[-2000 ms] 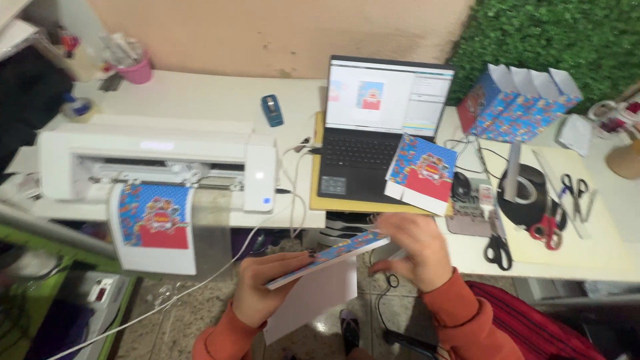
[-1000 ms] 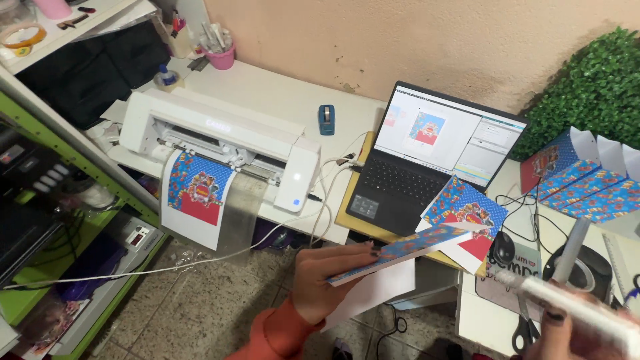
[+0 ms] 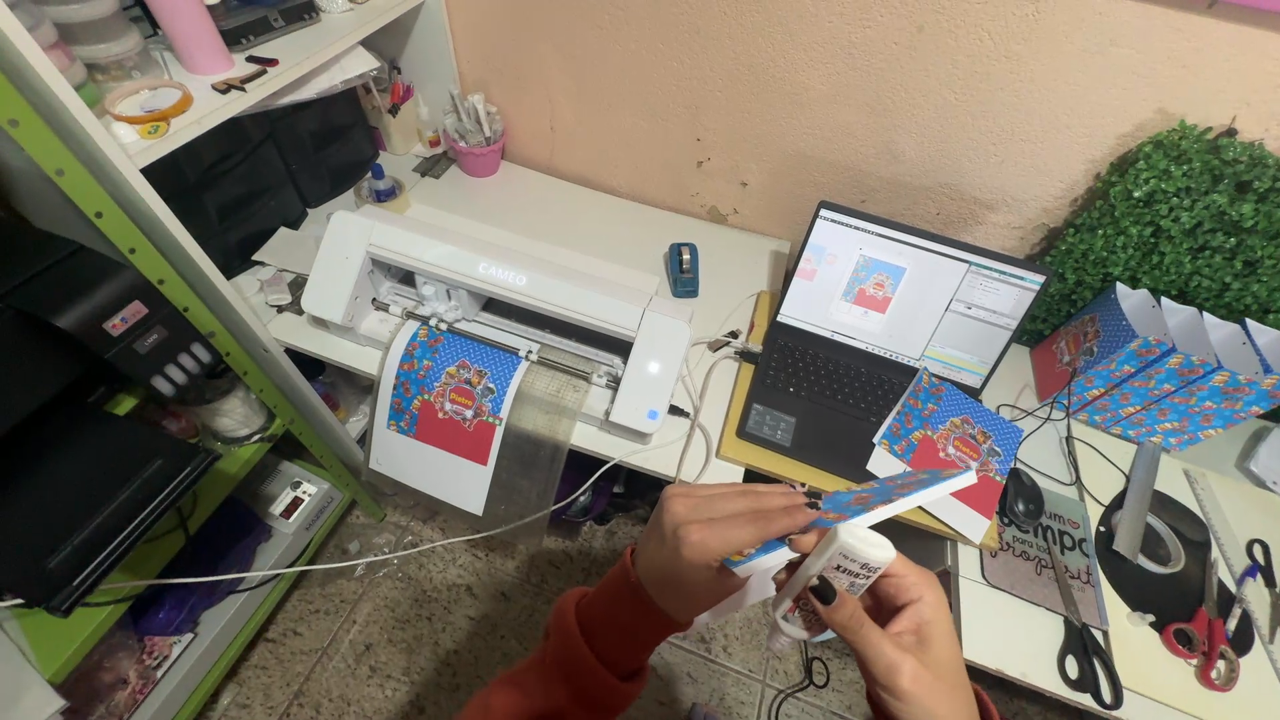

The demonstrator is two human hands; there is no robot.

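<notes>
My left hand (image 3: pixel 725 530) grips a folded printed paper piece (image 3: pixel 890 497), blue with a colourful pattern on top and white on its edge and underside. My right hand (image 3: pixel 890 630) holds a white Acrilex glue bottle (image 3: pixel 840 575), tilted with its narrow end down and its broad white end up, close against the paper. Whether glue is coming out cannot be told. Just beyond the hands, printed sheets in blue and red (image 3: pixel 955 440) lie over the corner of a laptop (image 3: pixel 830 385).
A Cameo cutting machine (image 3: pixel 500 300) with a printed sheet (image 3: pixel 450 410) hanging out stands left. Blue tape dispenser (image 3: pixel 683 270) behind. At right are patterned paper bags (image 3: pixel 1150 370), a mouse (image 3: pixel 1021 497), black-handled scissors (image 3: pixel 1088 660) and red-handled scissors (image 3: pixel 1205 640). A white cable (image 3: pixel 400 553) crosses the left side.
My right hand, at the right edge with the white bottle a second ago, is now beside my left hand and the paper. Two seconds ago it was at the paper without the bottle visible.
</notes>
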